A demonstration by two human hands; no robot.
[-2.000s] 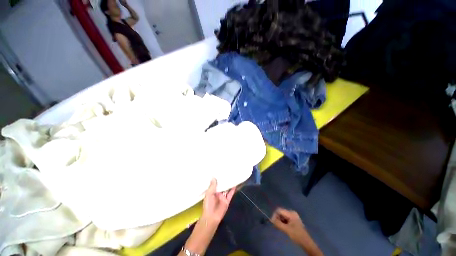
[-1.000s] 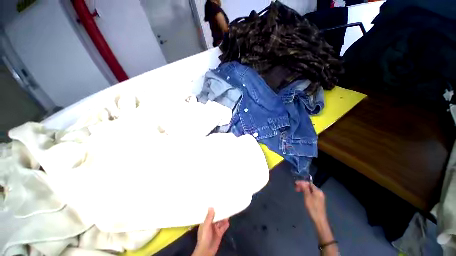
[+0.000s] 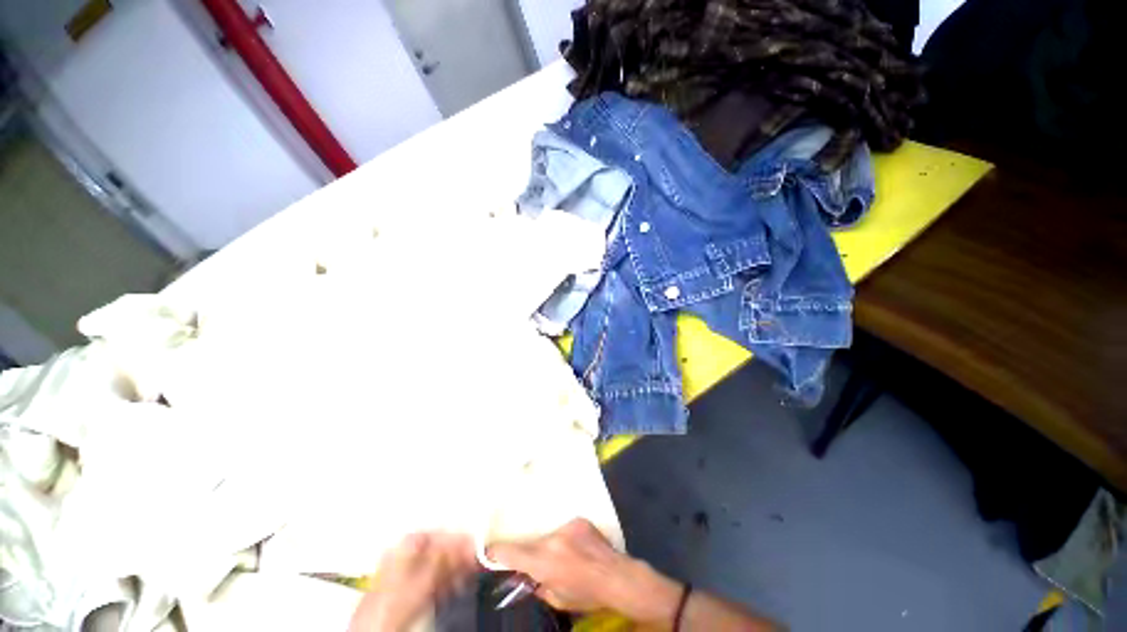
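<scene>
A cream garment (image 3: 371,407), overexposed to nearly plain white, covers the near and left part of the table. My left hand (image 3: 420,580) is blurred at its front edge; its fingers are on the cloth, but its exact hold is unclear. My right hand (image 3: 575,565) is just right of it, fingers closed on the garment's edge. Small metallic thread snips (image 3: 514,595) stick out below my right palm.
A blue denim jacket (image 3: 692,210) lies right of the cream cloth on the yellow tabletop (image 3: 921,204). A dark mottled heap (image 3: 754,62) is behind it. A brown wooden surface (image 3: 1001,309) is at the right.
My right hand has come left from beside the denim to the cream edge, near my left hand. The cream garment's right part has drawn back, uncovering more denim. The person at the back is out of view.
</scene>
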